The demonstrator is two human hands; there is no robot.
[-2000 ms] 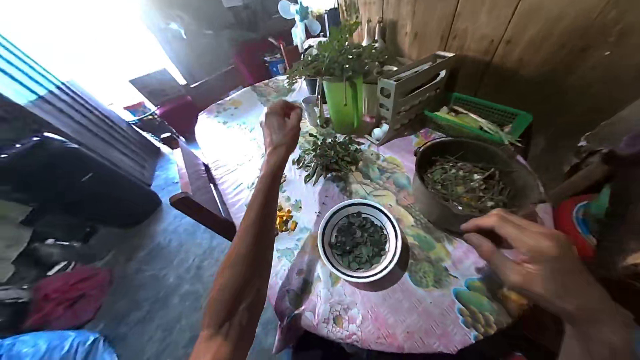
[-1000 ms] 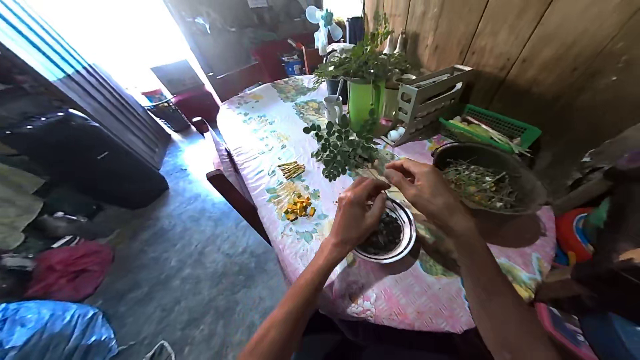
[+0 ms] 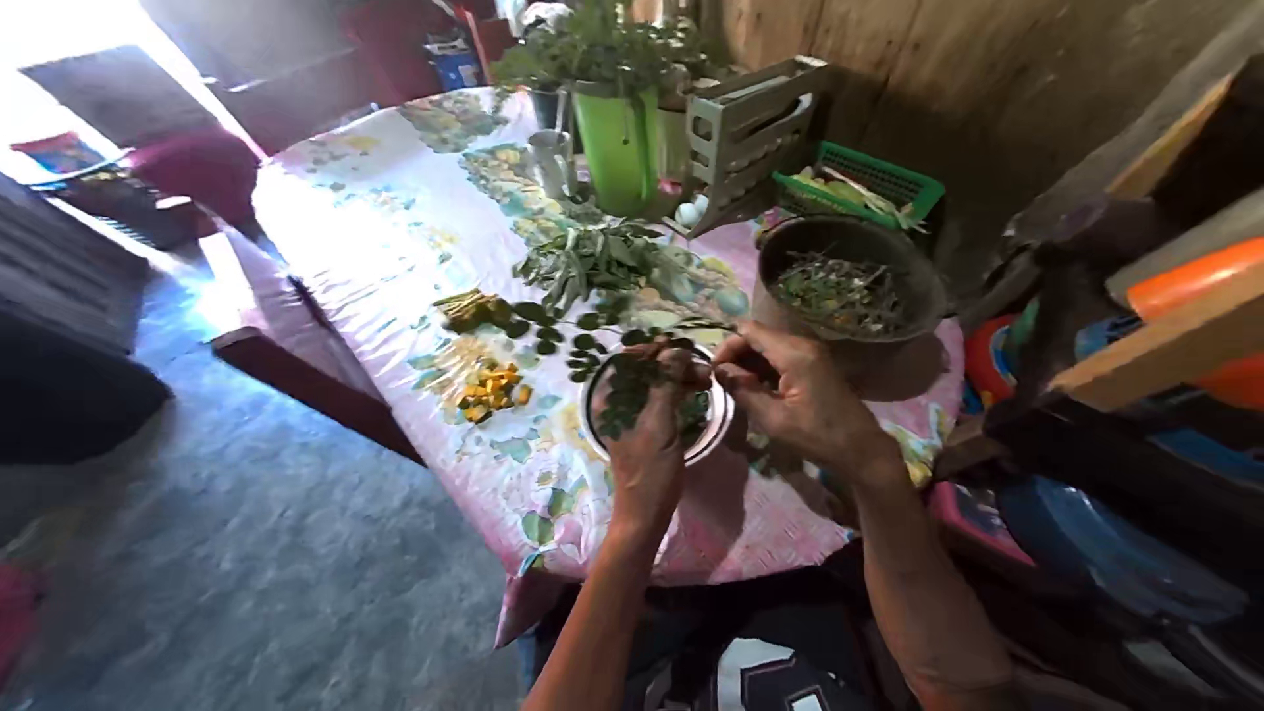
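Observation:
Over a round bowl with a dark-striped rim, my left hand is closed on a leafy green sprig whose round leaves spread to the left. My right hand pinches at the sprig's stem beside the left fingers. Green leaves lie in the bowl, partly hidden by the left hand. A pile of leafy stalks rests on the flowered tablecloth behind the bowl. Left of the bowl are chopped yellow pieces and a small bundle of cut green-yellow stalks.
A deep pot of stems and leaf scraps stands right of the bowl. Behind are a green basket, a grey plastic crate, a green pitcher holding greenery and a metal mug. A wooden chair part lies along the table's left edge.
Two seconds ago my hands were apart, the left raised near the leaf pile and the right by the pot. Both have come together over the bowl, with a sprig held between them.

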